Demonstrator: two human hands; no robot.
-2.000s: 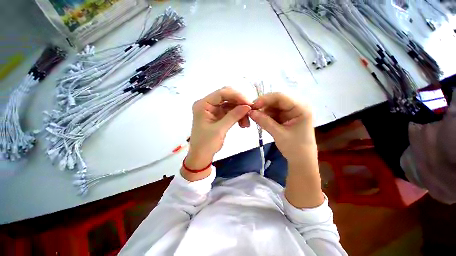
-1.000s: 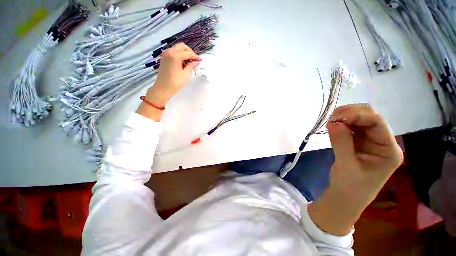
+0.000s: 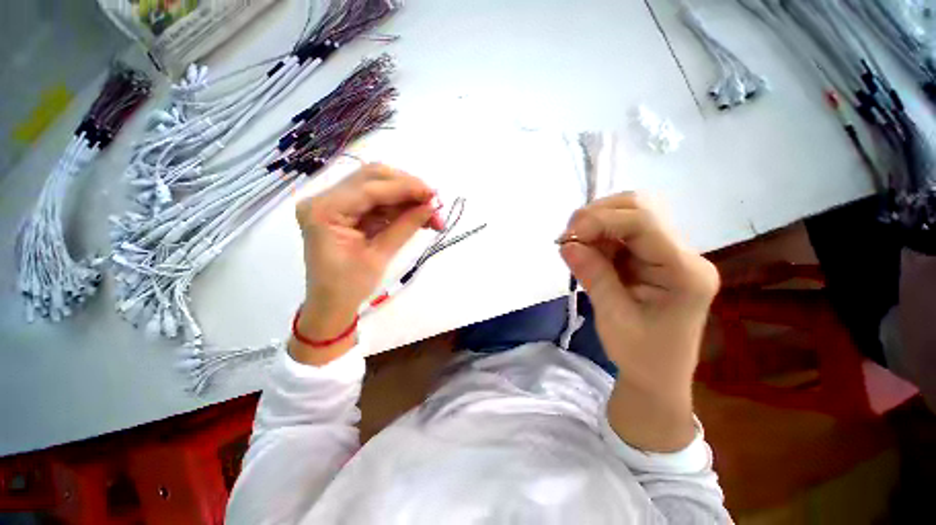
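Note:
My left hand [image 3: 359,231], with a red band at its wrist, is over the table with thumb and forefinger pinched together; whether they hold anything is too small to tell. My right hand [image 3: 647,272] is to its right and pinches a thin dark lead wire [image 3: 563,241], whose tip points left. The wires of the cable in work [image 3: 589,162] fan up blurred behind my right fingertips. Its white jacket [image 3: 572,323] hangs down to my lap. Small white housings [image 3: 657,130] lie just beyond my right hand.
Harness bundles [image 3: 195,241] lie at left, and more bundles [image 3: 883,128] at far right. A lone cable with an orange-red band [image 3: 381,299] lies near the table edge, partly behind my left hand. Red stools [image 3: 765,344] and a person's sleeve are at right.
Since a second ago, my left hand has come away from the left bundles towards my right hand. My right hand has moved left, closer to it. The view has shifted somewhat.

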